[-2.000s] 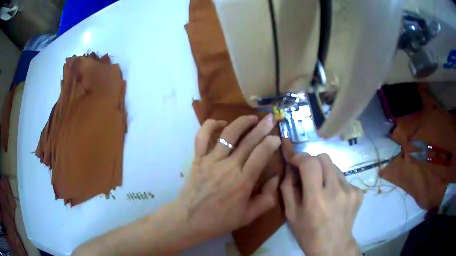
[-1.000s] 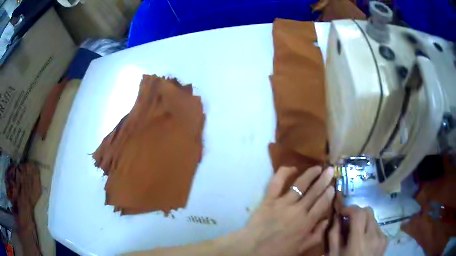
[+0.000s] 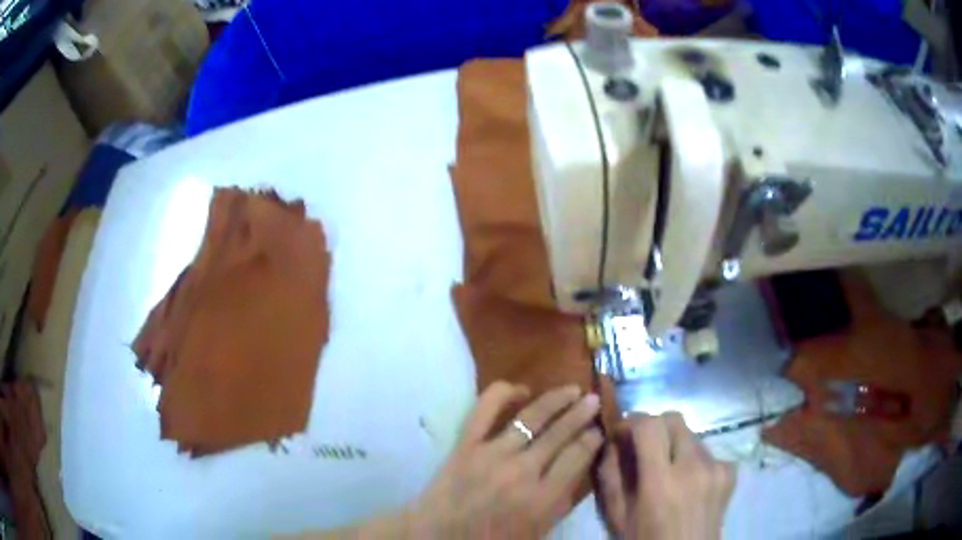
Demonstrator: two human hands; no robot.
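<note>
A rust-brown cloth strip (image 3: 496, 211) runs from behind and left of the cream sewing machine head (image 3: 622, 179) forward to the needle plate (image 3: 633, 343). My left hand (image 3: 512, 464), with a ring, lies flat on the strip in front of the presser foot, fingers slightly spread. My right hand (image 3: 672, 480) is just right of it, its fingers curled and pinching the folded edge (image 3: 615, 448) of the cloth. My fingers hide part of the fold, and the needle tip is too small to tell.
A fanned bundle of brown pieces (image 3: 253, 327) lies left on the white table (image 3: 390, 316). At right, red-handled snips (image 3: 881, 400) lie on scrap cloth (image 3: 833, 454) beside a dark box (image 3: 810, 304). A cream knob (image 3: 700, 344) is near the foot. Blue material (image 3: 348, 63) lies beyond the table.
The view has shifted, showing more of the machine. Both hands sit a little farther back from the foot, towards me, still on the cloth. More of the strip shows before the foot.
</note>
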